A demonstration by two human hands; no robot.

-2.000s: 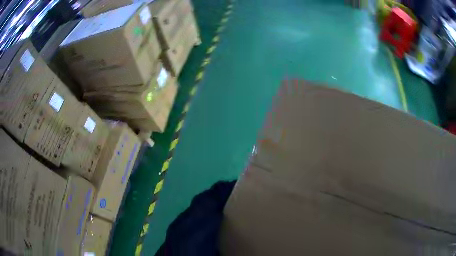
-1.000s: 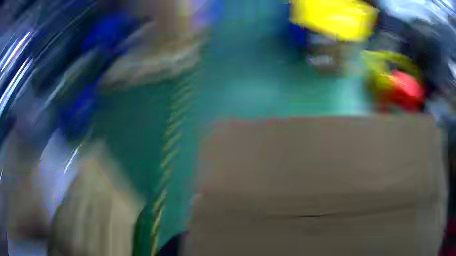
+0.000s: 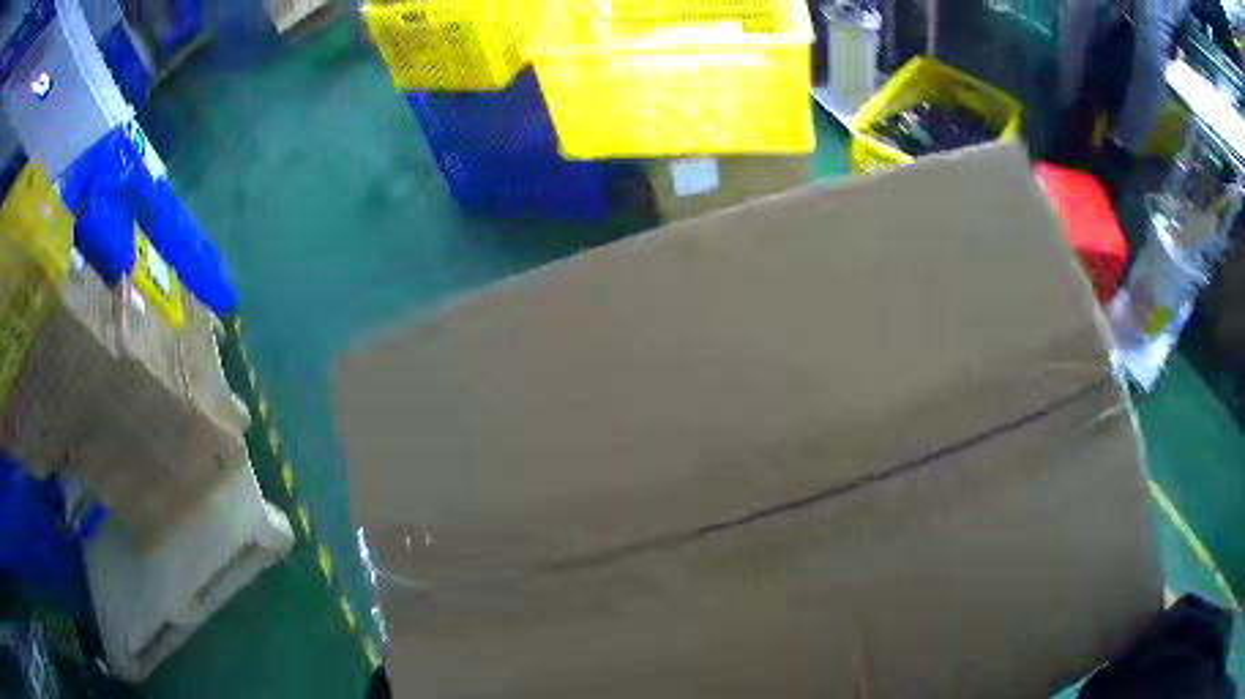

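A large closed brown cardboard carton point(image 3: 765, 355) fills the lower middle of the view, close in front of me. A dark seam runs across its top, with shiny tape at the left and right edges. A dark sleeve point(image 3: 1174, 662) shows at the lower right beside the carton, and a small dark patch lies at its lower left edge. Neither hand is visible; the carton and the picture's edge hide where they are.
Yellow crates point(image 3: 683, 96) and a blue crate point(image 3: 505, 150) stand ahead. A yellow basket point(image 3: 888, 116) of dark items and a red stool point(image 3: 1083, 219) are at right. Cartons point(image 3: 123, 410) on a pallet point(image 3: 191, 574) stand left beside a striped floor line. A person's arm point(image 3: 1144, 68) shows upper right.
The view has turned from the stacked cartons and aisle toward the yellow and blue crates. The carton has stayed in front of me, now tilted the other way and covering more of the middle.
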